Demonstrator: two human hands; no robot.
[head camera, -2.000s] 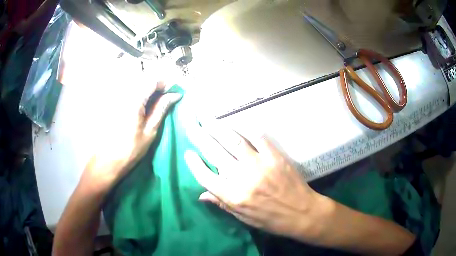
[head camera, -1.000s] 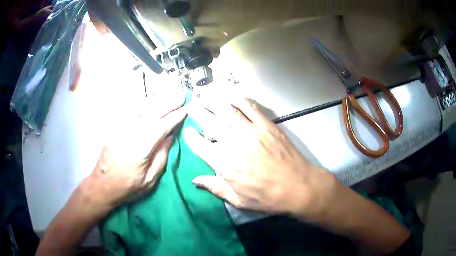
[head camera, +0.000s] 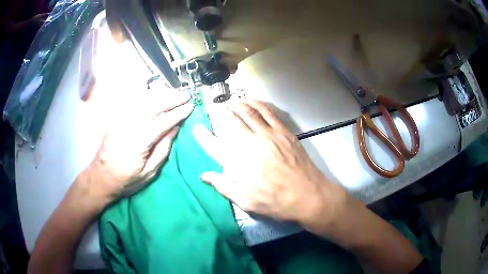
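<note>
The green cloth (head camera: 187, 198) runs from the table's front edge up to the presser foot (head camera: 196, 95), its tip at the foot. My left hand (head camera: 139, 144) lies at the cloth's left edge, fingertips by the foot, thumb and fingers closed on the edge. My right hand (head camera: 267, 166) lies flat with fingers apart on the cloth's right edge and the machine bed, just right of the foot. The sewing machine (head camera: 299, 21) spans the top of the view. The needle cannot be made out in the glare.
Scissors with orange-brown handles (head camera: 380, 134) lie right of my right hand, blades pointing away. A clear plastic bag (head camera: 40, 80) and a pale strip-like object (head camera: 87, 64) lie at the left. A ruler scale (head camera: 374, 190) runs along the front edge. A switch box (head camera: 461, 99) is far right.
The cloth's tip has moved up to the presser foot, and both hands have moved closer to it. The view has shifted, and more of the machine head shows.
</note>
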